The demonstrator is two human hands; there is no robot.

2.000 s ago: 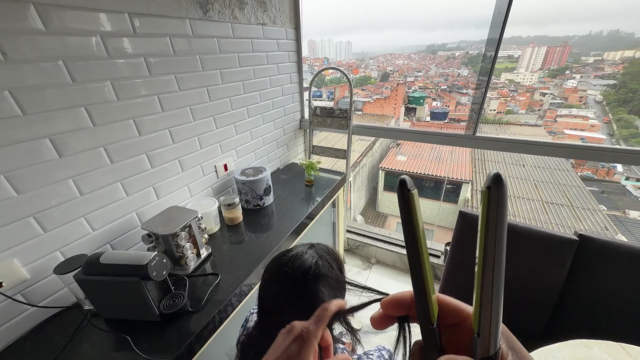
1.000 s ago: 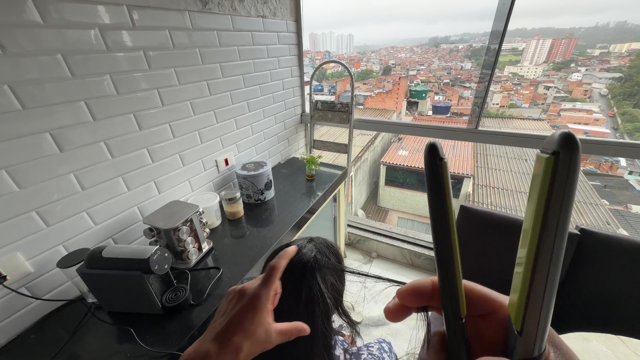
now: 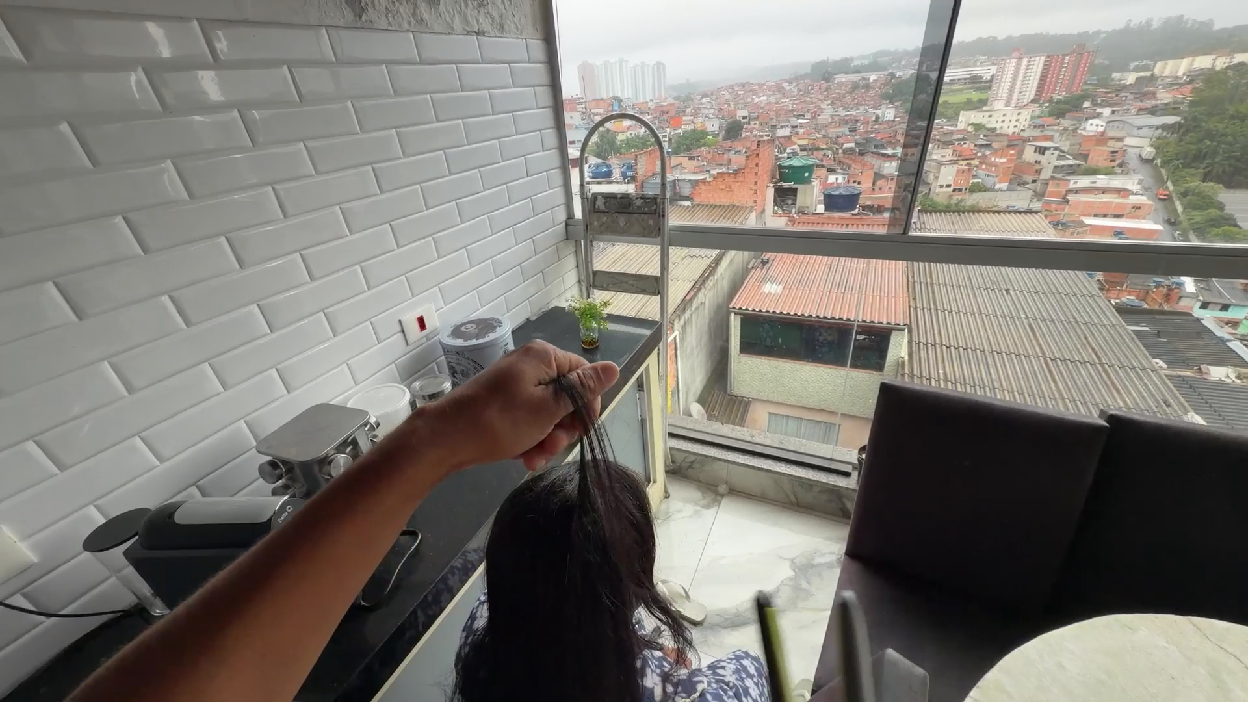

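My left hand (image 3: 531, 405) is raised above the head of a seated person and pinches a thin lock of dark hair (image 3: 593, 439) between thumb and fingers. The lock runs down to the person's long dark hair (image 3: 556, 575), which falls over a blue and white patterned garment (image 3: 717, 678). At the bottom edge, right of the person, the tips of a hair straightener (image 3: 809, 643) show, its two plates apart and slightly blurred. My right hand is outside the frame.
A black counter (image 3: 458, 507) along the tiled wall holds a coffee machine (image 3: 210, 541), a metal rack (image 3: 317, 444), canisters and a small plant (image 3: 590, 322). A ladder (image 3: 629, 214) stands by the window. Dark chairs (image 3: 975, 487) and a round table (image 3: 1121, 663) are at right.
My left hand, empty and spread one second ago, has risen and now holds a lock of hair. The straightener has dropped to the bottom edge, and my right hand has left view.
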